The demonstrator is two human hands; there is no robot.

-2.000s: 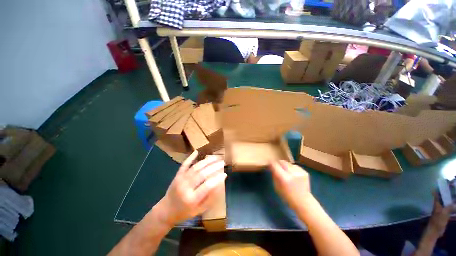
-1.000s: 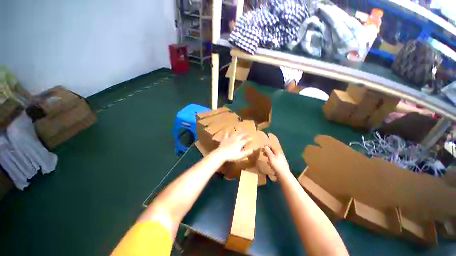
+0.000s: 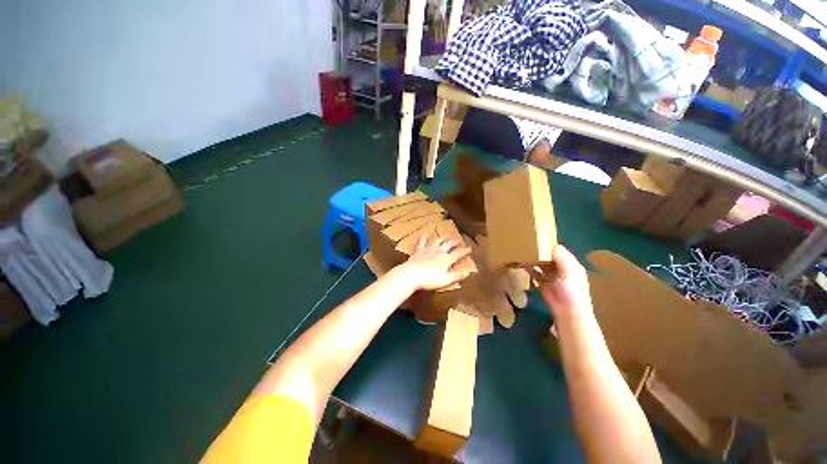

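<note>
My right hand (image 3: pixel 564 279) grips the lower end of a brown folded carton (image 3: pixel 521 217), raised above the table right of the stack. My left hand (image 3: pixel 437 263) lies flat with spread fingers on the stack of part-folded box blanks (image 3: pixel 408 217), whose notched lids fan out below and to the right. A long narrow carton (image 3: pixel 452 381) lies alone near the table's front edge, below the stack. Open boxes with raised lids (image 3: pixel 698 344) stand at the right, partly hidden by my right arm.
A blue stool (image 3: pixel 349 213) stands left of the table. A raised shelf (image 3: pixel 580 113) with clothes and a bottle crosses above. Closed brown boxes (image 3: pixel 666 195) and tangled cables (image 3: pixel 739 294) lie at the right. Another brown carton (image 3: pixel 471 186) stands behind the stack.
My right hand has lifted a carton from the stack's right side and moved up and right with it. My left hand stays on the stack. Earlier, my right hand was at an open box.
</note>
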